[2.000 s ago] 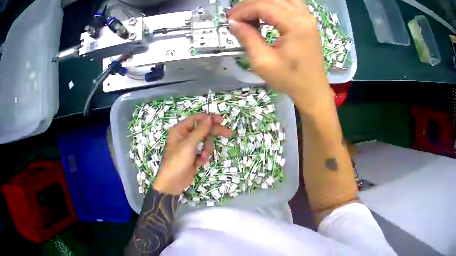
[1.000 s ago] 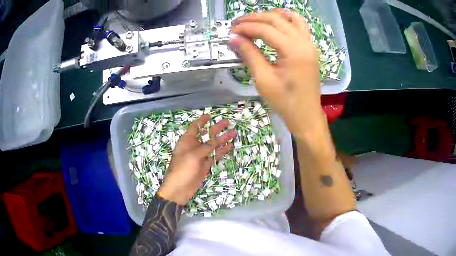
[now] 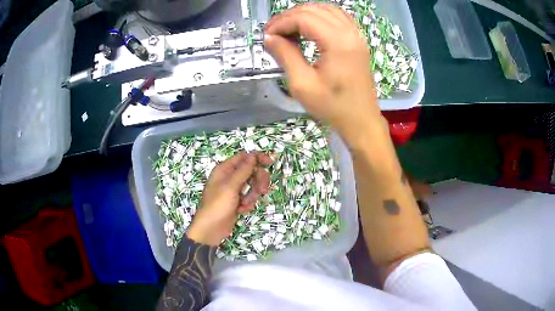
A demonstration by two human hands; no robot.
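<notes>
The near parts bin point(image 3: 141, 200) is full of wired connector pieces point(image 3: 275, 216) with white housings and green leads. My left hand point(image 3: 234, 185) is over the bin, fingers curled and thumb against fingertips, with a small white-housed piece at the tips. My right hand point(image 3: 331, 73) is at the right end of the silver pneumatic fixture point(image 3: 201, 58), thumb and index fingertips together at the work slot point(image 3: 258, 48). The fingers hide whatever is between them. The far parts bin point(image 3: 414, 85), holding similar pieces, is partly behind my right hand.
An empty translucent tub point(image 3: 36, 97) is at far left. Dark tubing point(image 3: 112, 124) hangs from the fixture's left side. A round metal bowl point(image 3: 182, 7) is behind it. Small clear trays point(image 3: 511, 53) lie upper right. A blue crate point(image 3: 112, 225) and red crate point(image 3: 45, 252) are below.
My left hand opened over the bin, then its fingers curled closed again. My right hand stays at the fixture's right end, its fingertips now more pinched than a second ago.
</notes>
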